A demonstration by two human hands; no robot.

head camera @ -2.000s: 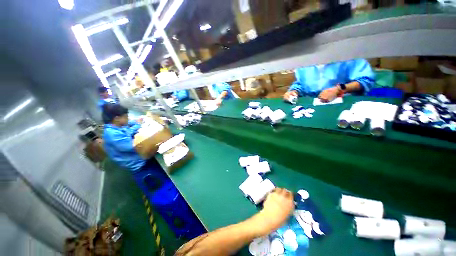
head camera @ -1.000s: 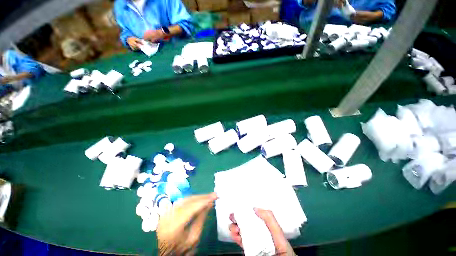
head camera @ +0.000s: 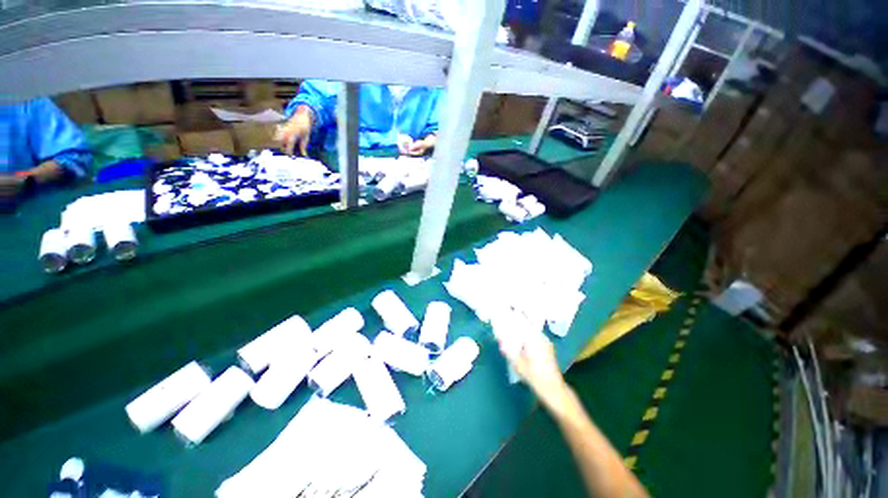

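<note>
My right hand (head camera: 531, 358) reaches in from the lower right, its fingers around a white wrapped unit (head camera: 508, 321) at the near edge of the wrapped pile (head camera: 531, 272). The hand is slightly blurred. My left hand is out of the picture. White cylinders (head camera: 282, 374) lie loose in a group left of the pile. A stack of white sheets (head camera: 326, 452) is cut off by the bottom edge. A few white discs (head camera: 73, 472) show at the bottom left corner on a dark blue patch.
A metal post (head camera: 450, 146) stands behind the cylinders. Beyond the green channel (head camera: 195, 311) are a disc-filled black tray (head camera: 239, 190), more cylinders and two people in blue. A yellow-brown bag (head camera: 628, 316) lies beside the bench's right edge.
The view has turned from the left end towards the right. My right hand has moved from the sheet stack to the wrapped pile. My left hand has left the picture.
</note>
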